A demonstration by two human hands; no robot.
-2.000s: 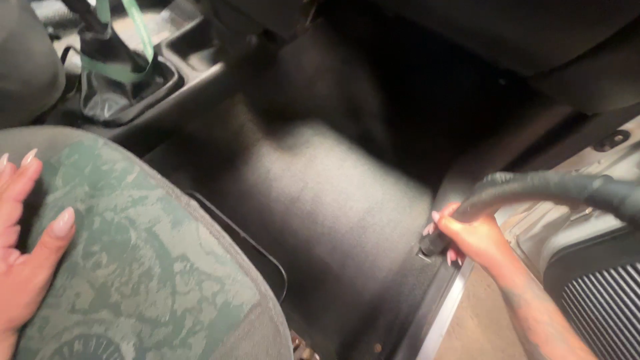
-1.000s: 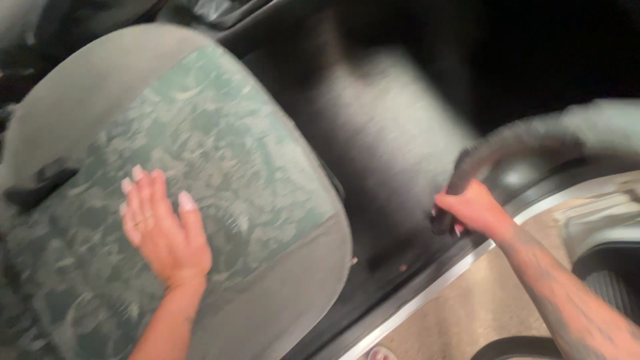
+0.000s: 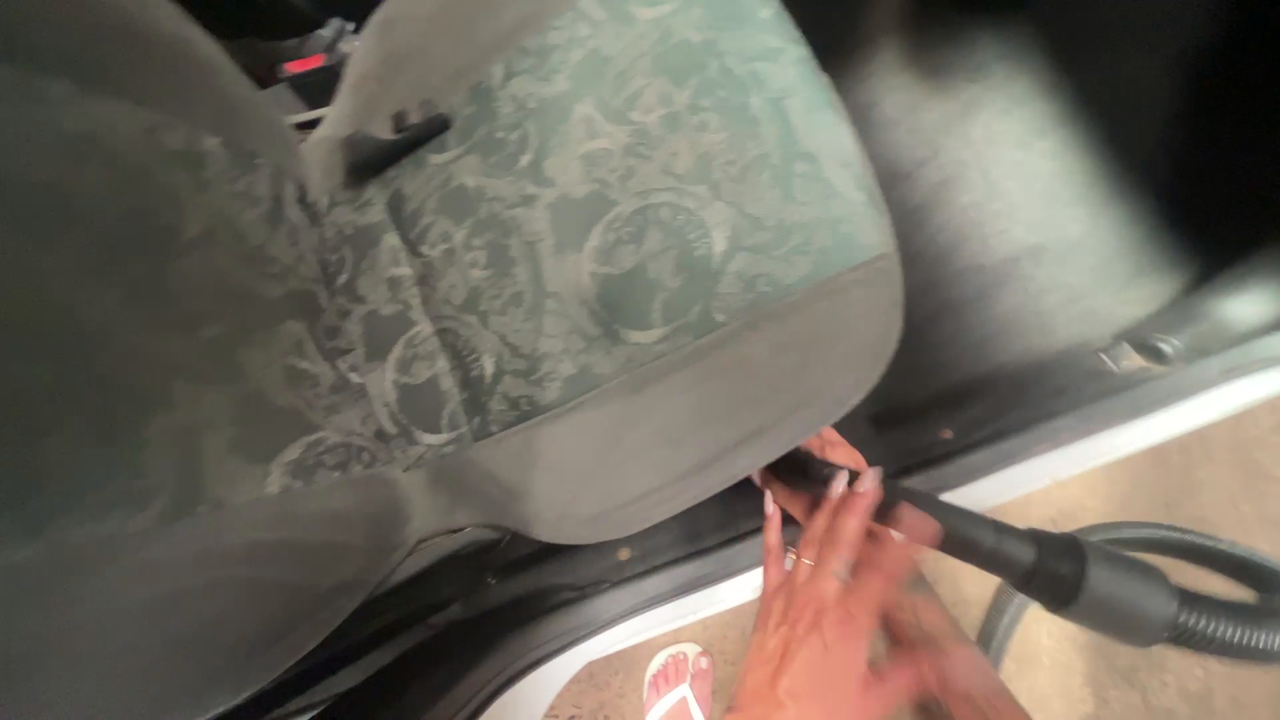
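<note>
A black vacuum hose wand (image 3: pixel 980 540) reaches in from the lower right, its front end beside the lower edge of a patterned fabric car seat (image 3: pixel 640 260). My right hand (image 3: pixel 912 522) is wrapped around the wand close to the seat's edge, partly hidden behind the other hand. In front of it is my left hand (image 3: pixel 825 590), blurred, palm down with fingers spread and a ring on one finger. It overlaps the right hand and wand; whether it touches them cannot be told.
The black door sill with a pale metal edge (image 3: pixel 1050 470) runs below the seat. A seat belt buckle (image 3: pixel 305 64) shows at the upper left. The ribbed vacuum hose (image 3: pixel 1230 625) curls over the floor outside. A foot in a white sandal (image 3: pixel 680 685) stands below the sill.
My left hand has left the seat cushion and is now by my right hand. The right hand and wand have moved from the footwell side to the seat's lower edge. The view has shifted toward the backrest.
</note>
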